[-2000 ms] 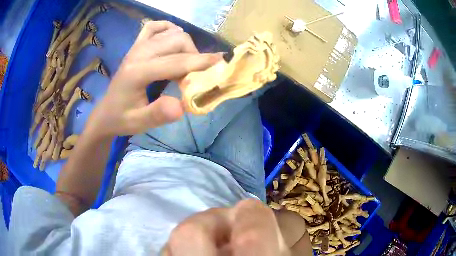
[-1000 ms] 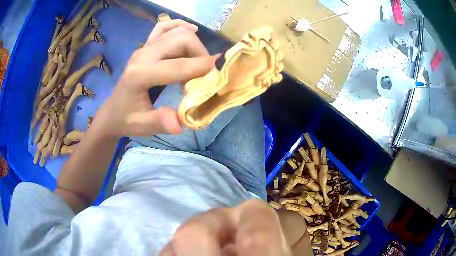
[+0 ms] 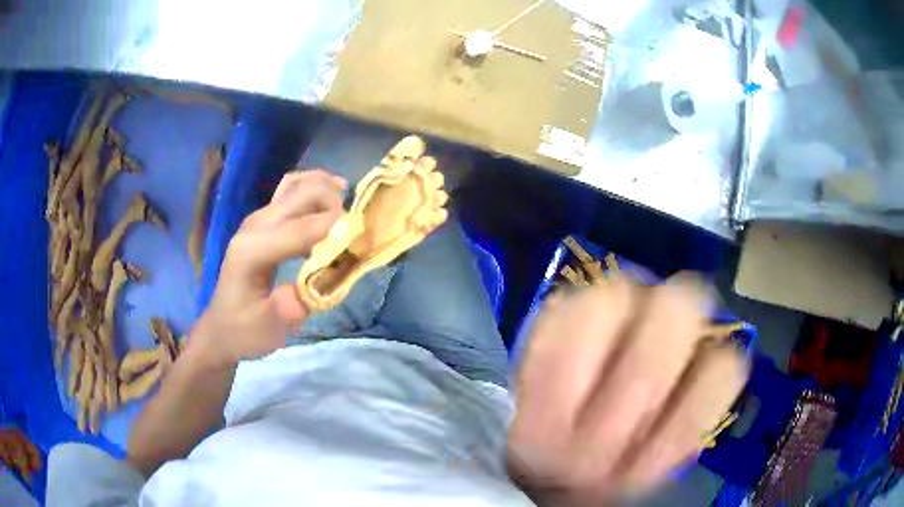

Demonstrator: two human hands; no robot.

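Observation:
A tan foot shell (image 3: 382, 223) is held up over the lap, its open hollow sole facing the camera and its toes pointing up and right. My left hand (image 3: 263, 262) holds it near the heel between thumb and fingers; the shaft is hidden behind the foot. My right hand (image 3: 624, 386) is large and blurred at the lower right, in front of the right crate. Its fingers are curled; whether anything is in it cannot be told.
A blue crate (image 3: 213, 327) at the left holds loosely laid legs (image 3: 84, 287). A blue crate at the right is mostly hidden behind my right hand. The cardboard pad (image 3: 406, 74) on the metal bench (image 3: 654, 149) carries thin sticks and a white blob (image 3: 479, 43).
My left hand and the foot shell have shifted left and down in view as the camera turned. The sole faces the camera more than two seconds ago. My right hand has moved right and up.

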